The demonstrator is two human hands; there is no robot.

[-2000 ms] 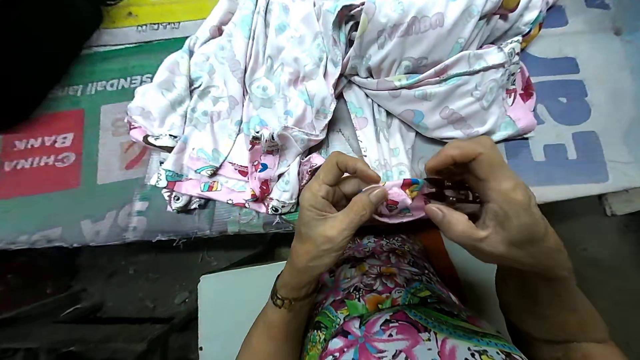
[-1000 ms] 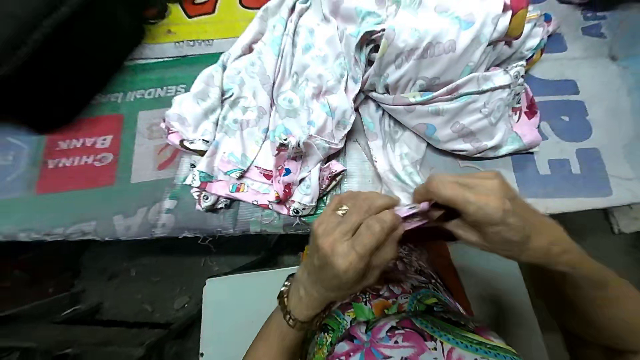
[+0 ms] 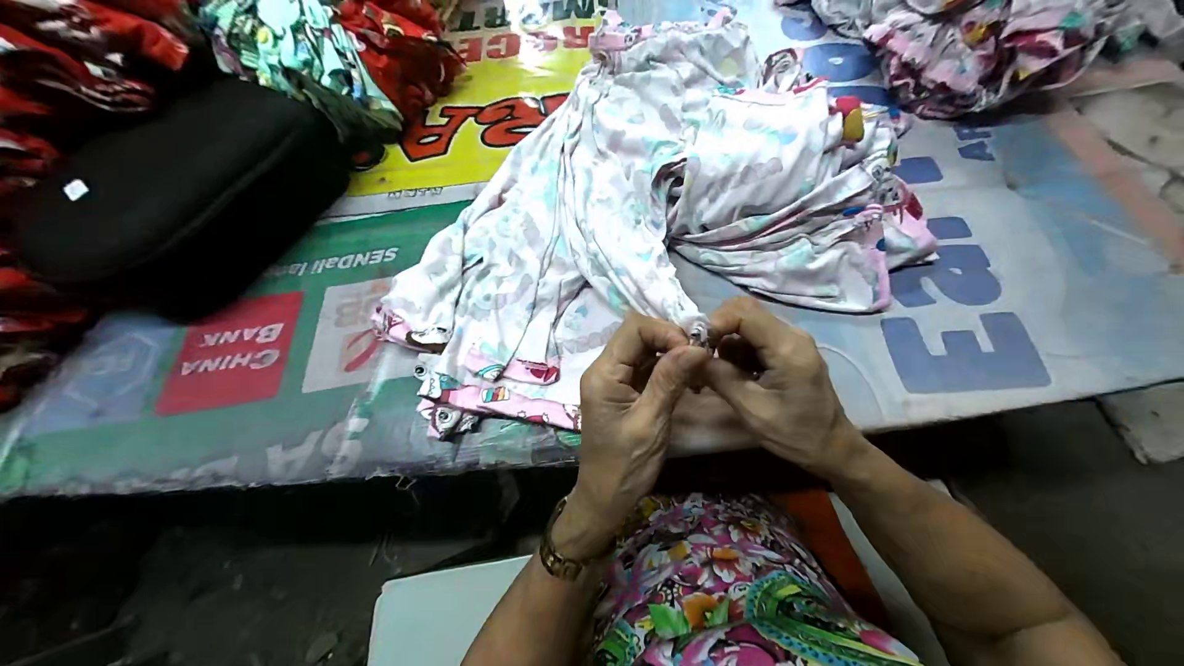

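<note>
Pale printed fabric garments with pink hems (image 3: 592,185) lie in a loose pile on the banner-covered table. My left hand (image 3: 638,384), with a bracelet or watch at the wrist, pinches a small gathered end of the fabric between thumb and forefinger. Close against it, my right hand (image 3: 772,384) grips the same gathered end with its fingertips. Both hands are just above the table's near edge. The fingertips hide most of the held end, and whether a small tool is in the right hand cannot be seen.
A black padded case (image 3: 185,194) is at the left, beside red printed fabric (image 3: 83,65). Mint-green fabric (image 3: 296,55) lies at the back left. Another pink and white fabric heap (image 3: 990,46) lies at the back right. The printed banner (image 3: 1091,342) covers the table.
Both hands have come up from over the lap to the pile's near edge. The dark item visible in my right hand earlier no longer shows. The view has widened toward the back of the table.
</note>
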